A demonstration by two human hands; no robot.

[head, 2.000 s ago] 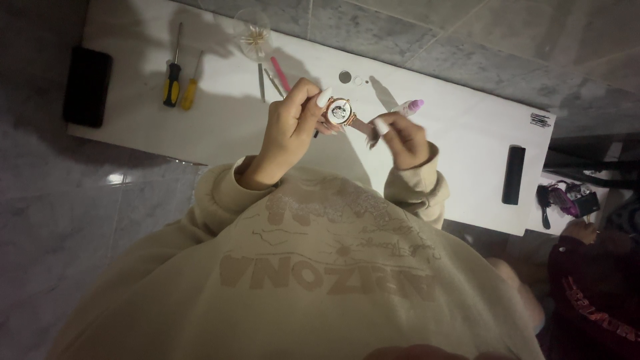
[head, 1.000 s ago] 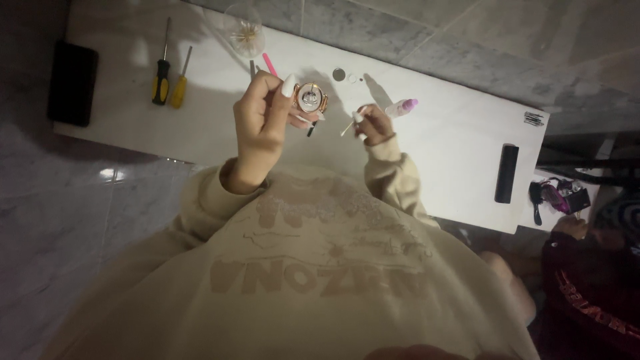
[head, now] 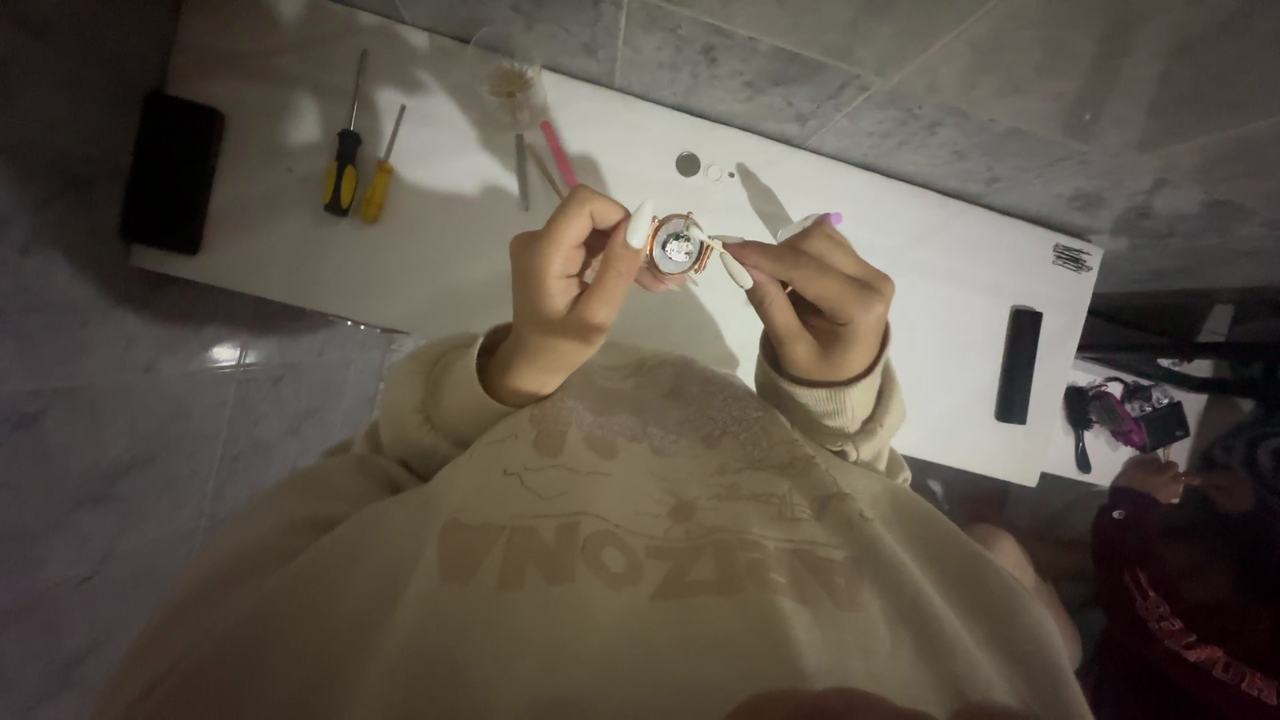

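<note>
A rose-gold wristwatch (head: 678, 246) is held in my left hand (head: 575, 285), its back off and the metal movement showing. In my right hand (head: 825, 290) is a thin stick with a white tip, likely a cotton swab (head: 706, 238), whose tip is at the upper edge of the open case. Beyond the watch lie a round metal disc (head: 687, 164), a pale ring (head: 714, 172) and a tiny dark piece (head: 731, 175). A bottle with a purple tip (head: 833, 218) shows behind my right hand, which partly hides it.
On the white table (head: 930, 240) are a black-and-yellow screwdriver (head: 342, 172), a yellow screwdriver (head: 377, 190), a black phone (head: 172, 172), a pink stick (head: 558, 153), grey tweezers-like tool (head: 521, 172), a clear dish (head: 510, 85) and a black case (head: 1019, 365). Another person's hand (head: 1150, 478) is at right.
My right hand, beside the watch one second ago with the thin stick, has moved left to it. The watch's strap, pinched by my right hand two seconds ago, is let go.
</note>
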